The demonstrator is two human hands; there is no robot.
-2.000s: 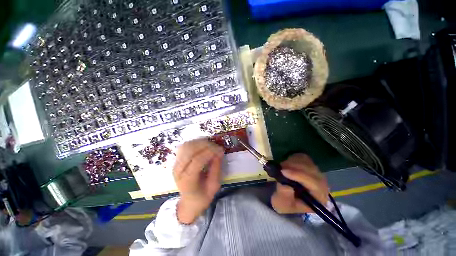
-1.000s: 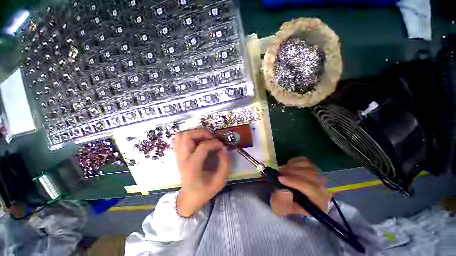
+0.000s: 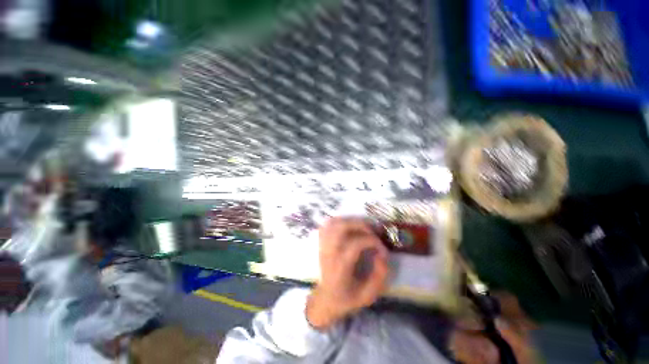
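Observation:
The frame is motion-blurred. My left hand (image 3: 352, 266) is at the left end of the reddish-brown block (image 3: 420, 239), fingers curled with thumb and fingertips close together; whether they pinch a tiny part cannot be told. My right hand (image 3: 502, 330) holds the black soldering iron (image 3: 491, 313) at lower right. Its tip points up and left, to the right of the block and apart from it. Small gold-silver parts (image 3: 405, 211) lie above the block. Dark red-purple parts (image 3: 302, 217) lie on the white sheet (image 3: 292, 254).
The clear blister tray (image 3: 320, 106) lies behind the sheet. The tan bowl with silver filling (image 3: 516, 167) and the blue bin of metal pieces (image 3: 491, 84) are at right. A blurred black fan (image 3: 612, 263) is lower right. More dark red parts (image 3: 233, 218) lie left. A person in a pale smock (image 3: 121, 291) is far left.
The view has swung left, bringing in the blue bin and the other person. The iron's tip has moved from the block to its right. My left hand remains beside the block.

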